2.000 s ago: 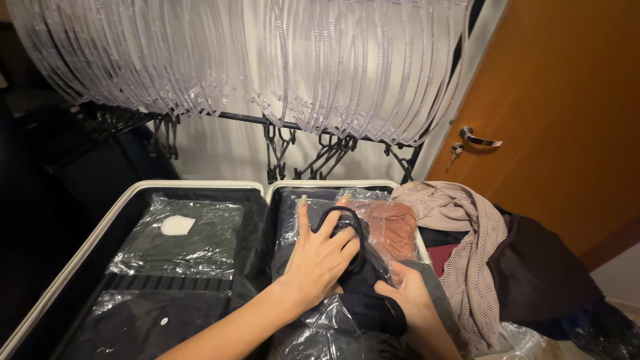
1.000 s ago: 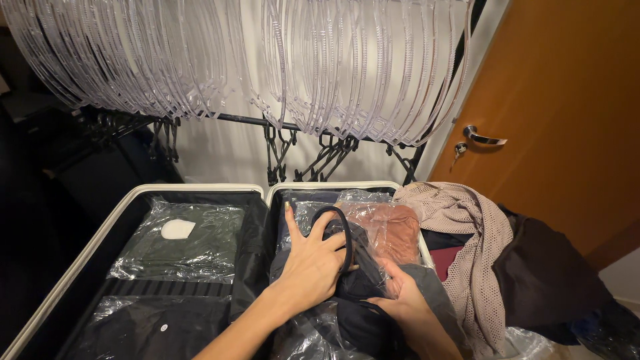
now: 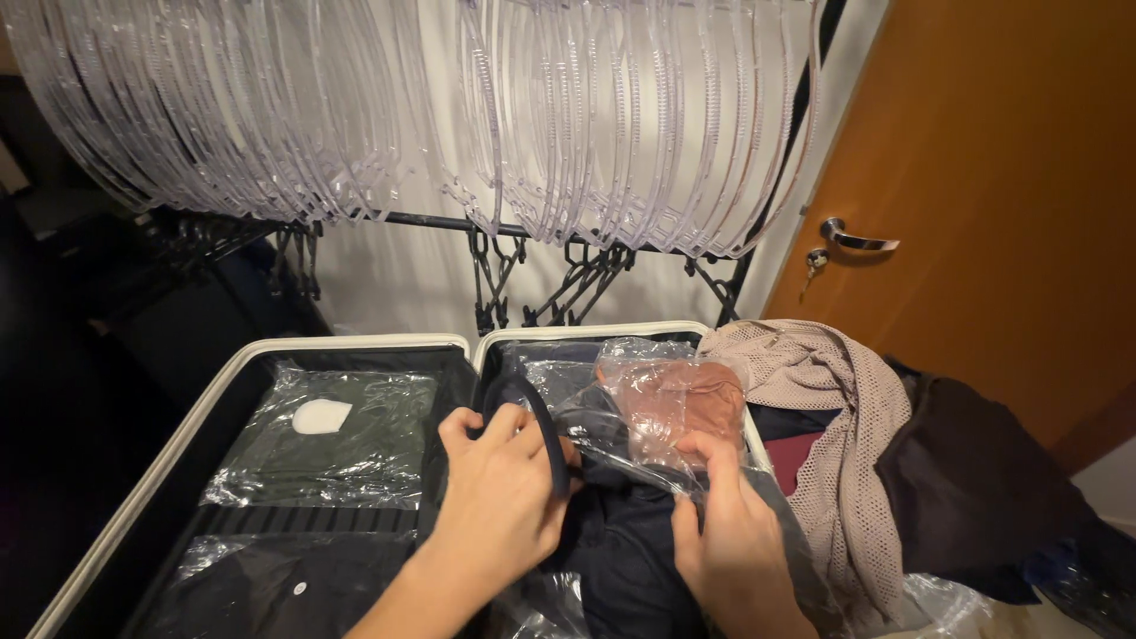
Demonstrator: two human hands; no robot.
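Over the right half of an open suitcase [image 3: 586,332], my left hand [image 3: 506,488] grips a dark garment [image 3: 621,541] with a looped dark strap rising over its fingers. My right hand [image 3: 732,532] pinches the edge of a clear plastic bag [image 3: 612,435] between thumb and forefinger. The bag's far side lies against the dark garment; how much of the cloth is inside it, I cannot tell. Just beyond my right fingertips lies a rust-coloured garment in clear plastic [image 3: 683,404]. In the left half are a dark green bagged garment [image 3: 355,444] and a black bagged one [image 3: 293,586].
Clear plastic hangers [image 3: 577,133] hang on a black rack behind the suitcase, with black hangers [image 3: 586,280] below. A beige mesh garment [image 3: 852,444] and a dark brown cloth [image 3: 967,479] are heaped at the right, near a wooden door [image 3: 994,177].
My right hand has moved from the dark garment up to the clear bag's edge near the rust-coloured bundle. My left hand remains at the dark strap, with its fingers now more curled.
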